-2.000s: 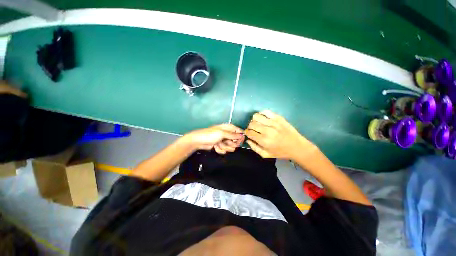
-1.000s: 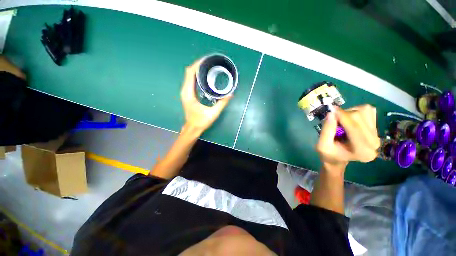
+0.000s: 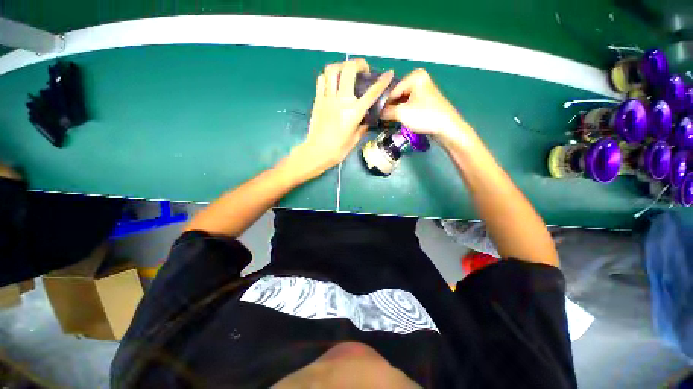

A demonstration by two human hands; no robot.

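Observation:
The black housing (image 3: 372, 90) is tilted on its side near the white seam line, largely covered by my hands. My left hand (image 3: 334, 114) is wrapped around it from the left. My right hand (image 3: 418, 102) is at its right end with fingers bent against it; what the fingertips hold, if anything, is hidden. One inner assembly (image 3: 382, 153) lies on the green bench just below the housing, its cream-yellow base at lower left and its purple flared end at upper right under my right hand.
Purple-topped inner assemblies (image 3: 602, 159) stand grouped at the right with loose wires. Dark angular parts (image 3: 58, 103) lie at the far left. A white rail (image 3: 228, 32) borders the bench. A person's dark sleeve (image 3: 45, 228) is at left; blue cloth (image 3: 670, 266) is at right.
The housing has tipped from mouth-up onto its side and moved right. The inner assembly has come left and lies on the bench, out of my right hand's grip. My right hand has moved to the housing.

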